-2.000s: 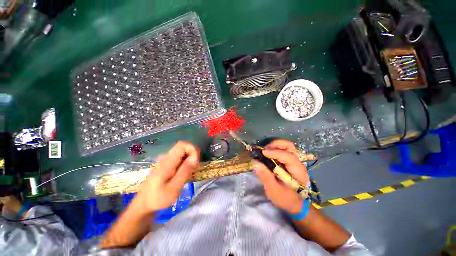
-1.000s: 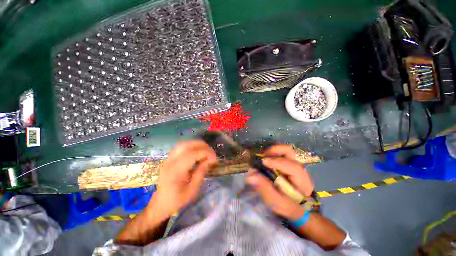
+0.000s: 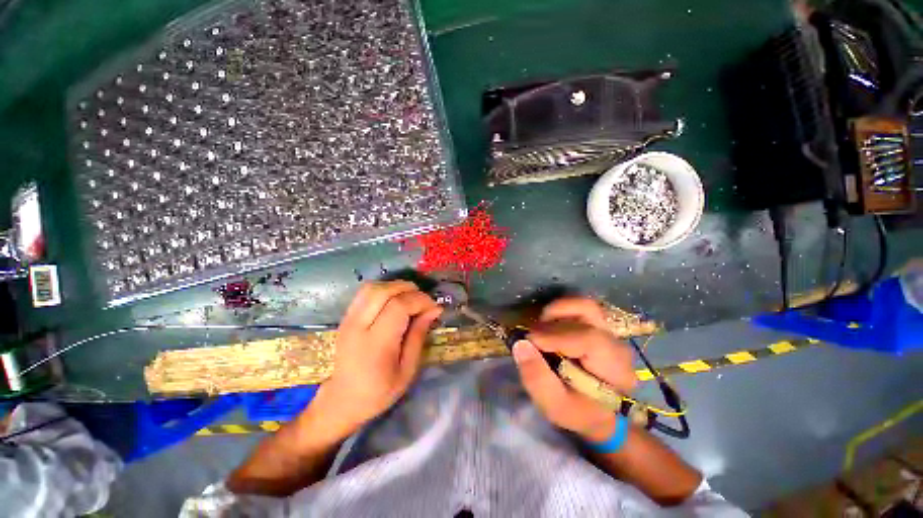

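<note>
My right hand (image 3: 577, 354) is shut on the soldering iron (image 3: 577, 378), with its yellowish handle and black grip. The iron's thin tip points up-left to the small dark round holder (image 3: 448, 294). Small pale spots show on the holder. My left hand (image 3: 383, 339) has thumb and fingers drawn together at the holder's left edge; whether a tiny part is between them cannot be told. The red heap of small parts (image 3: 464, 244) lies just above the holder. A pale solder wire (image 3: 132, 328) runs from the left towards my left hand.
A large clear tray (image 3: 273, 152) of silvery parts fills the upper left. A dark red heap (image 3: 239, 293) lies below it. A black pouch (image 3: 577, 116), white bowl of scrap (image 3: 645, 205) and black soldering station (image 3: 789, 121) stand right. A wooden strip (image 3: 243, 366) edges the bench. A person's sleeve (image 3: 56, 455) shows lower left.
My left hand has moved right to the holder, its fingertips closer to the iron's tip. The iron stays in my right hand. The view has shifted, so the tray sits further left.
</note>
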